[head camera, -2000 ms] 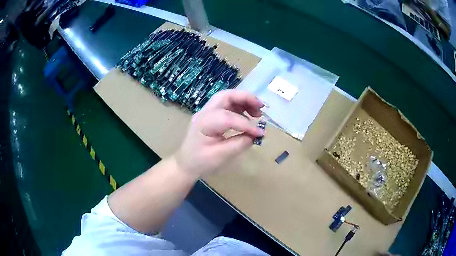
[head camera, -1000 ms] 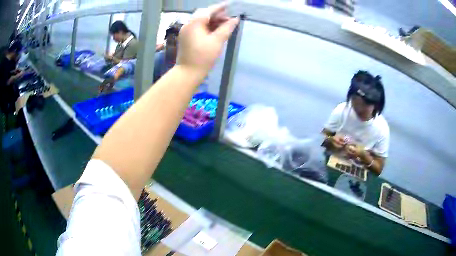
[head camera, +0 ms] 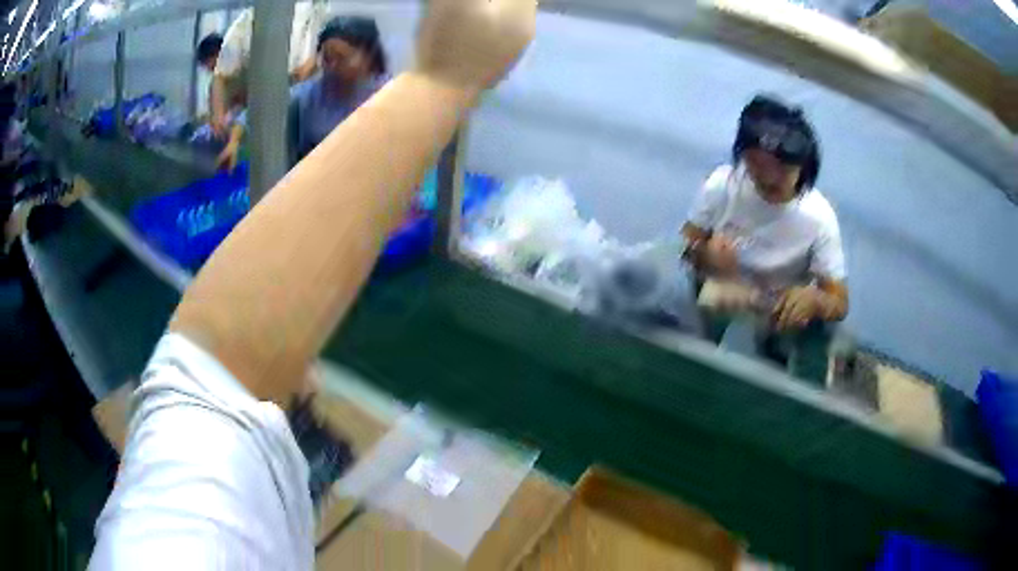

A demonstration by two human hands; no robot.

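Observation:
My left hand (head camera: 478,39) is raised at the top edge, blurred and partly cut off. Its fingertips do not show, so I cannot tell whether it holds anything. My bare forearm and white sleeve cross the left half of the view. My right hand is out of the picture. Below, the dark board stack (head camera: 322,452) is partly hidden behind my sleeve. The flat translucent bag (head camera: 480,487) with a white label lies beside it. The open carton (head camera: 659,507) is cut off by the bottom edge.
A green belt (head camera: 558,379) runs across behind the bench. A person in a white top (head camera: 770,223) works opposite at the right, and other people are at the left. Blue bins (head camera: 192,218), clear plastic bags (head camera: 536,223) and a grey post (head camera: 269,100) stand along the far side.
My left hand has gone from low over the cardboard up to the top edge. The view has tilted up from the bench, and the loose dark piece and test lead have left the picture.

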